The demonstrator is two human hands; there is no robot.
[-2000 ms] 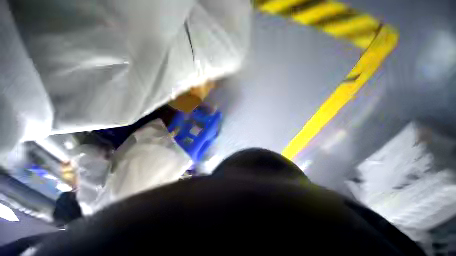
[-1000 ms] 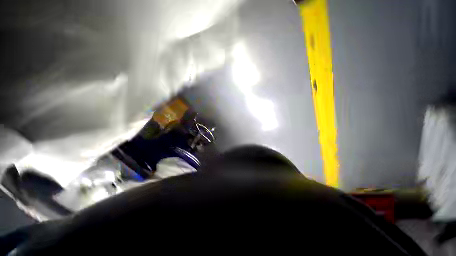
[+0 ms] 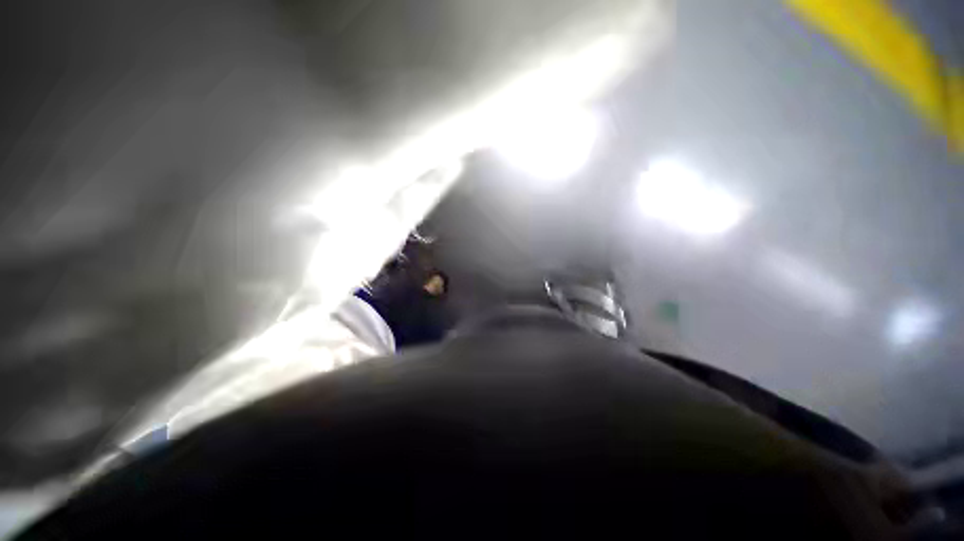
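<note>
A large dark rounded shell (image 3: 507,444), perhaps part of the head-worn camera unit, fills the bottom of the head view. A pale grey-white smock cloth (image 3: 264,137) fills the upper left, close up and blurred, with a bright edge. Below that edge a white sleeve-like cloth (image 3: 275,365) meets the shell's left side. A small dark patch with a tan spot (image 3: 434,283) lies between cloth and floor; I cannot tell what it is. I cannot make out either of my hands.
A glossy grey floor (image 3: 782,243) with bright light reflections spans the right side. A yellow floor line (image 3: 883,42) crosses the top right corner. A curved shiny metal piece (image 3: 592,306), perhaps a stool ring, shows just above the shell.
The view has swung. The yellow line has shifted to the top right corner, the white stack and red item at right have left the view, and the curved metal piece has appeared.
</note>
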